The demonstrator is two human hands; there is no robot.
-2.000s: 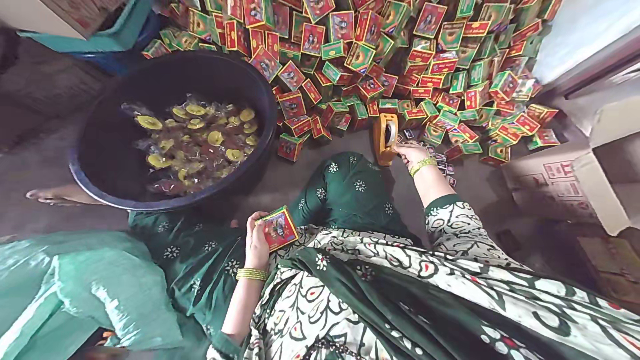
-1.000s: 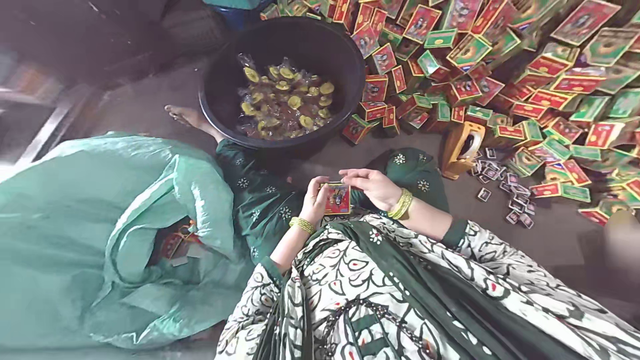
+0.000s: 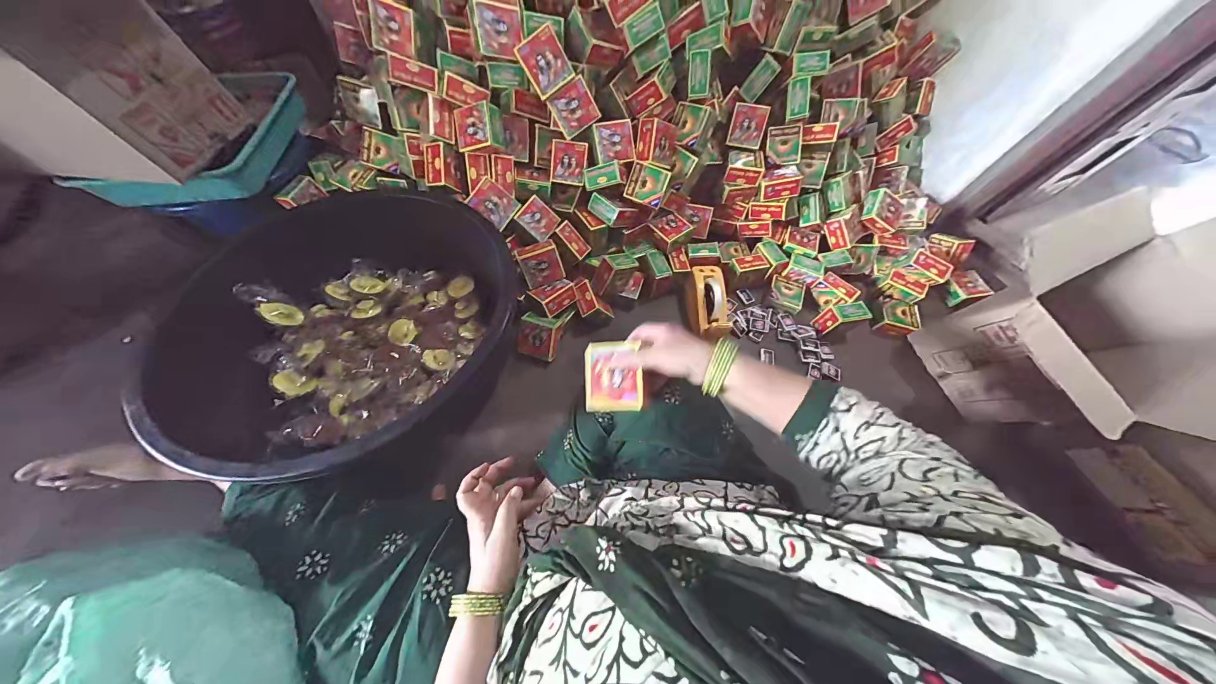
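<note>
My right hand [image 3: 673, 353] holds a small red and yellow printed box [image 3: 614, 378] by its upper right side, raised over my lap. Lower and to the left, my left hand [image 3: 496, 503] is near my lap, palm up with fingers partly curled and nothing in it. An orange tape dispenser [image 3: 709, 300] stands on the floor just beyond my right hand. Small dark labels or stickers [image 3: 809, 344] lie scattered beside it. To the left, a large black plastic tub [image 3: 161, 432] holds clear-wrapped items with yellow round parts [image 3: 402, 332].
A large heap of red and green printed boxes [image 3: 665, 142] spreads ahead against a wall. Open cardboard cartons [image 3: 1073, 361] stand at right. A green plastic sack [image 3: 142, 608] lies lower left. At upper left a carton [image 3: 142, 85] rests over a teal crate [image 3: 218, 176].
A second ago both hands were together at the box over my lap. Now my right hand has carried it forward, and my left hand has let go. The view has swung considerably.
</note>
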